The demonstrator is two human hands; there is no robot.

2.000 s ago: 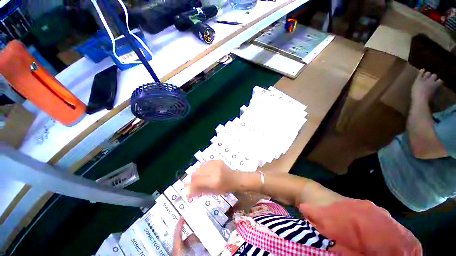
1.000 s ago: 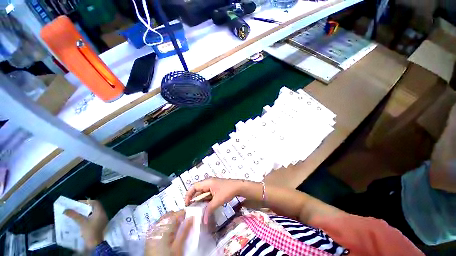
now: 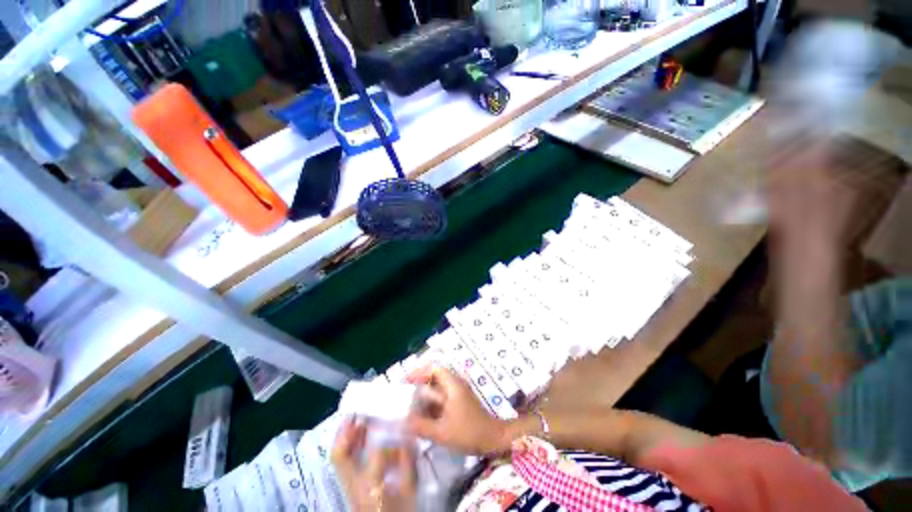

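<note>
My left hand (image 3: 375, 468) and my right hand (image 3: 455, 412) are close together at the bottom middle. Between them they grip a small white box (image 3: 378, 400) with clear shiny film around it; its print is blurred. My right fingertips are on its right end, my left fingers below it. A long row of overlapping white boxes (image 3: 570, 285) with small round icons runs from beside my hands towards the upper right. More white boxes (image 3: 270, 478) lie to the left of my hands, partly hidden by them.
Loose boxes (image 3: 207, 440) lie on the green belt (image 3: 400, 300). A grey frame bar (image 3: 200, 290) crosses the left side. A dark round fan (image 3: 402, 210) hangs over the belt. The shelf holds an orange case (image 3: 210, 155) and phone (image 3: 317, 183). A coworker's blurred arm (image 3: 812, 260) is at right.
My hands have left the row and hold a box together. The coworker's hand at left is gone, and a loose box lies on the belt near there. The right coworker's arm is raised. The view has shifted.
</note>
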